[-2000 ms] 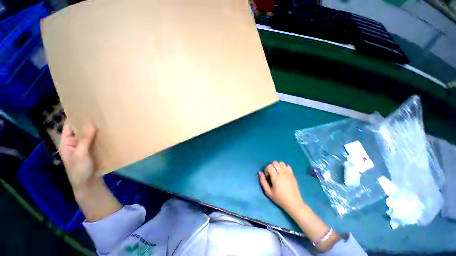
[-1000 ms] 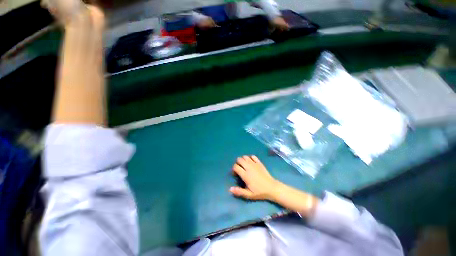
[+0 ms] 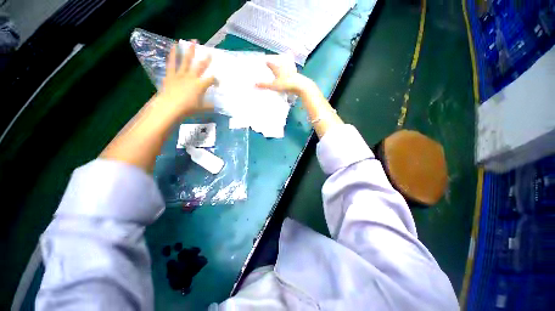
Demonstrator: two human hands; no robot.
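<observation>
A crumpled white sheet or tissue (image 3: 243, 73) with shiny clear plastic (image 3: 149, 51) at its left lies on the green bench. My left hand (image 3: 185, 79) is on its left part, fingers spread. My right hand (image 3: 283, 79) is on its right part, fingers apart; whether either hand grips it is unclear. Nearer me, a flat clear plastic bag (image 3: 234, 176) bears a white card (image 3: 196, 135) and a small white container (image 3: 207, 160). A loose heap of small black pads (image 3: 184, 267) lies on the bench near me.
The green bench (image 3: 249, 212) runs away from me. A ridged whitish sheet (image 3: 286, 24) lies at its far end. On the floor at right stand a brown round stool (image 3: 415, 167), blue crates (image 3: 514, 243) and a white box (image 3: 517, 115).
My view has turned right along the bench. My left hand has come from the upper left to the white material. My right hand has left the bench top and is there too. The black heap now shows.
</observation>
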